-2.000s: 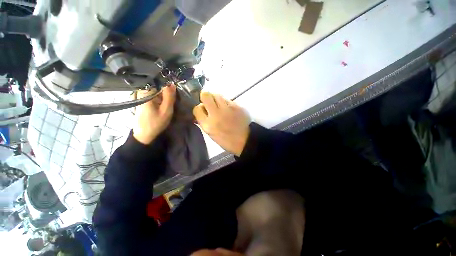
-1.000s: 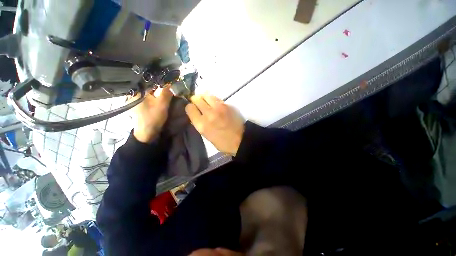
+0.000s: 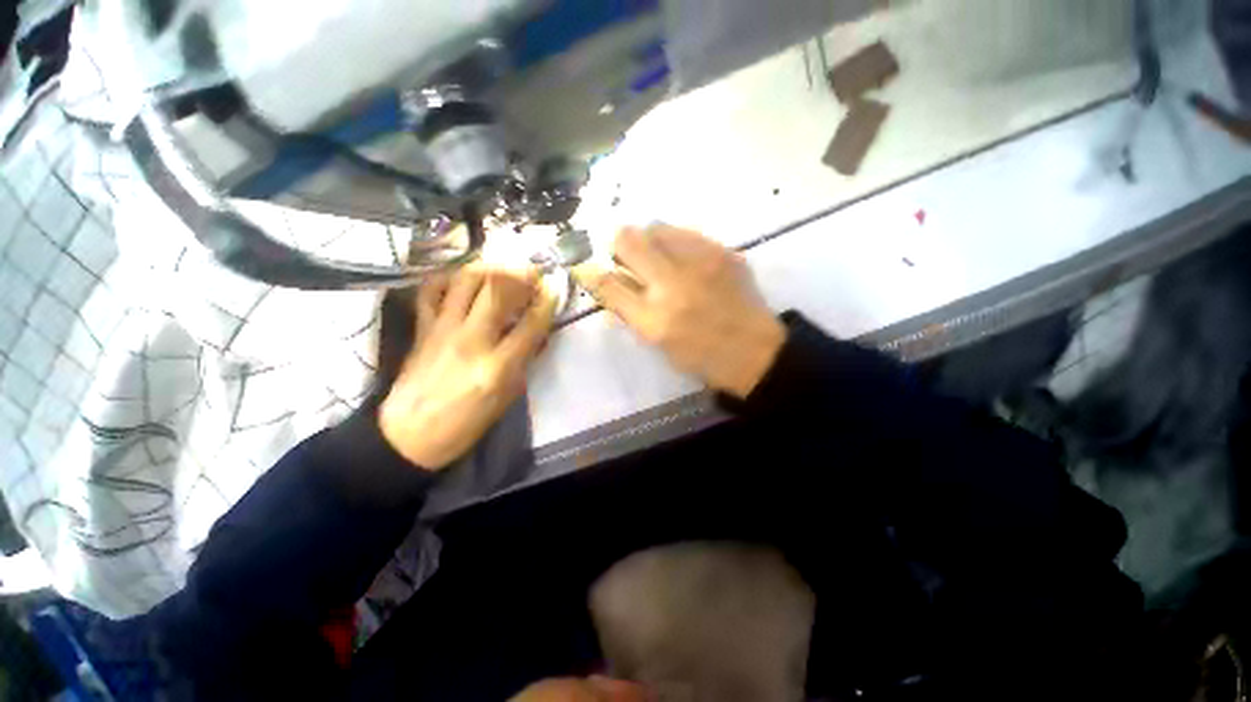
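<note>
My left hand (image 3: 468, 359) lies on the grey fabric (image 3: 502, 446) just in front of the needle area, its fingers pressing the cloth near the presser foot. My right hand (image 3: 693, 305) is beside it to the right, its thumb and forefinger closed at the fabric edge by the small metal foot (image 3: 569, 248). What the right fingertips pinch is blurred by glare. The white checked lining (image 3: 179, 398) is heaped at the left of the machine. The sewing machine head (image 3: 329, 82) lies across the top left, over the fingertips.
Two brown pieces (image 3: 856, 136) lie on the machine bed. A thin tool (image 3: 1220, 115) is at the far right of the table. The scale-marked table edge (image 3: 878, 336) runs in front of me. Grey-green cloth (image 3: 1146, 453) hangs at the right. A curved metal bar (image 3: 233, 240) is left of the needle area.
The view has shifted, showing more of the bed's right side. My left hand has turned flatter over the grey fabric, covering more of it. My right hand has spread slightly away to the right.
</note>
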